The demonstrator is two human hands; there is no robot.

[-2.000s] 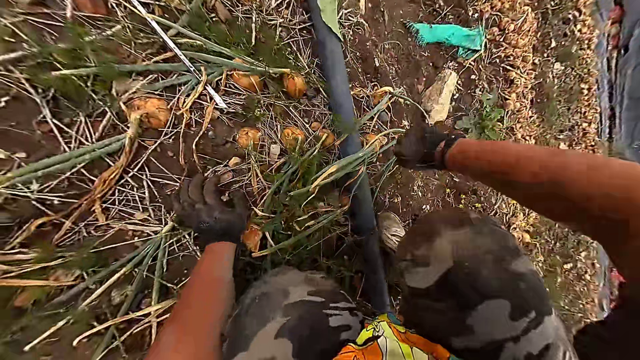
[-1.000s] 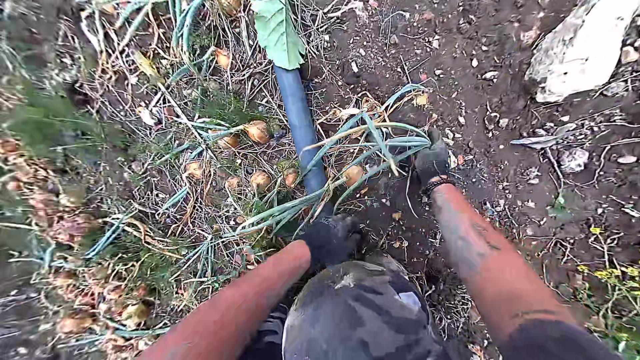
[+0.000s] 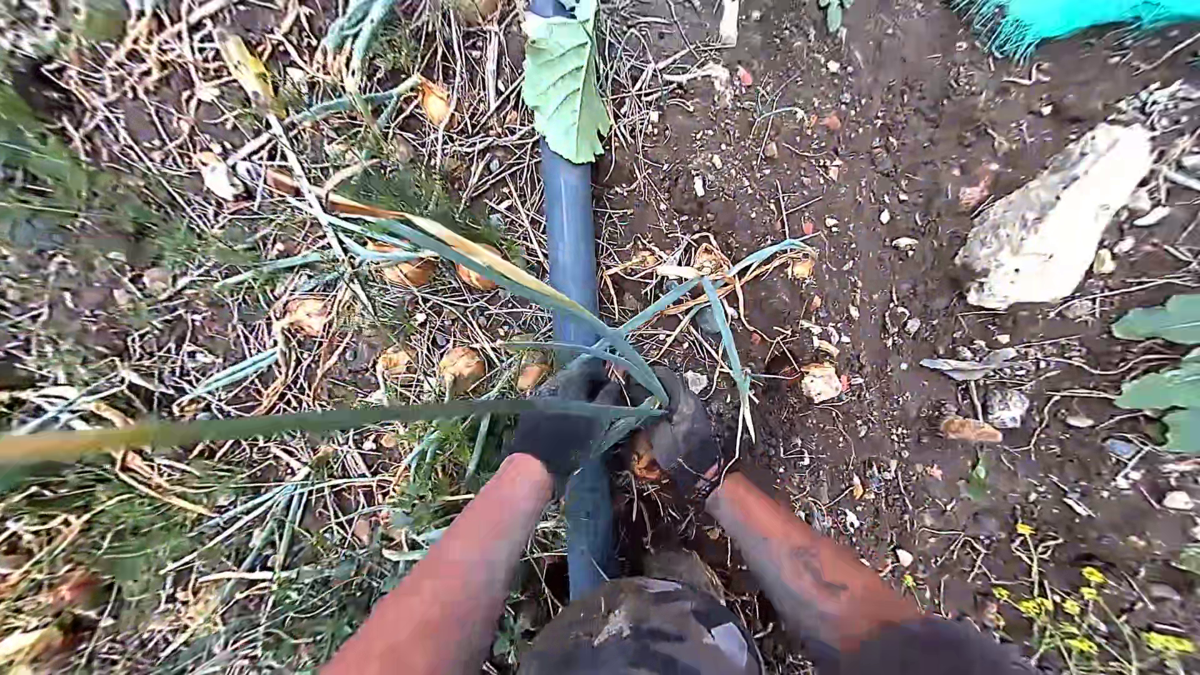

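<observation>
Both hands wear dark gloves and meet over a dark plastic pipe [image 3: 570,234]. My right hand [image 3: 682,427] is closed around an onion [image 3: 647,457] at the base of its long green leaves [image 3: 619,347], with roots hanging below. Against the same plant, from the left, rests my left hand [image 3: 567,417]; its fingers are partly hidden by the leaves. One long leaf stretches to the left edge of the view. Several onions, one of them a brown onion [image 3: 461,368], lie in the soil and dry stalks left of the pipe.
A pale rock [image 3: 1055,220] lies on the soil at the right, below a turquoise mesh cloth [image 3: 1078,19]. A broad green leaf [image 3: 567,84] lies over the pipe. Yellow flowers [image 3: 1087,595] grow at the lower right. My camouflage-clad knee [image 3: 647,633] is at the bottom.
My hands were apart two seconds ago and are now together on the onion plant. The right hand has come in toward the left. The view has shifted.
</observation>
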